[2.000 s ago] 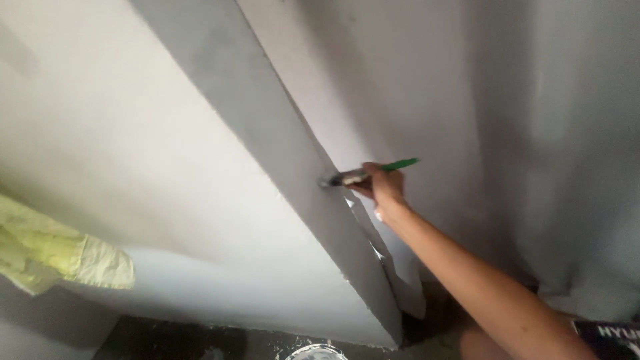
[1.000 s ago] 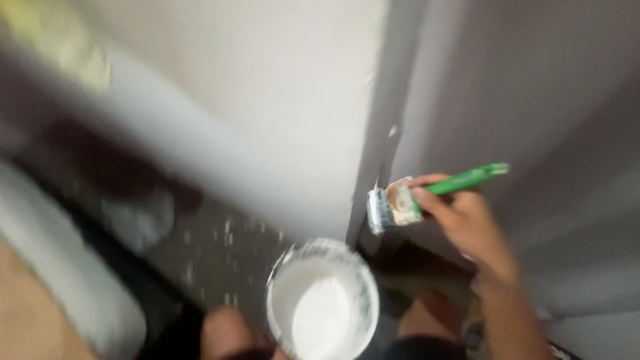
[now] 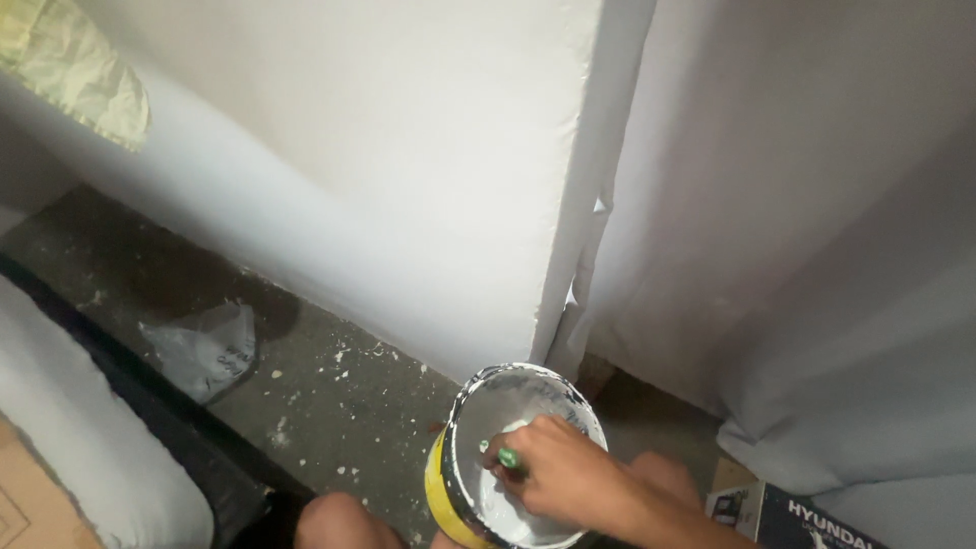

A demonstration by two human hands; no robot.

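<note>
My right hand (image 3: 553, 473) is inside the mouth of a paint bucket (image 3: 442, 496), closed around the green handle of a paintbrush (image 3: 509, 457). The handle's end points up toward me; the bristles are hidden below the hand. White paint (image 3: 488, 499) lies in the bucket, whose rim is smeared with white and whose outside shows a yellow band. Just behind the bucket rises the corner edge of a white wall (image 3: 427, 191), with a narrow grey side face (image 3: 583, 160). What may be a bit of my left hand at the bucket's lower left is too cut off to identify.
Grey fabric sheeting (image 3: 762, 229) hangs at the right, above a Hyundai box (image 3: 801, 515). A clear plastic bag (image 3: 206, 347) lies on the paint-spotted floor (image 3: 328, 412). Yellowish cloth (image 3: 84, 84) hangs upper left; a white padded item (image 3: 84, 412) and cardboard (image 3: 30, 496) are lower left.
My right hand has moved with the brush from the narrow wall face down into the bucket. The view has tilted down, bringing the bucket more fully into sight.
</note>
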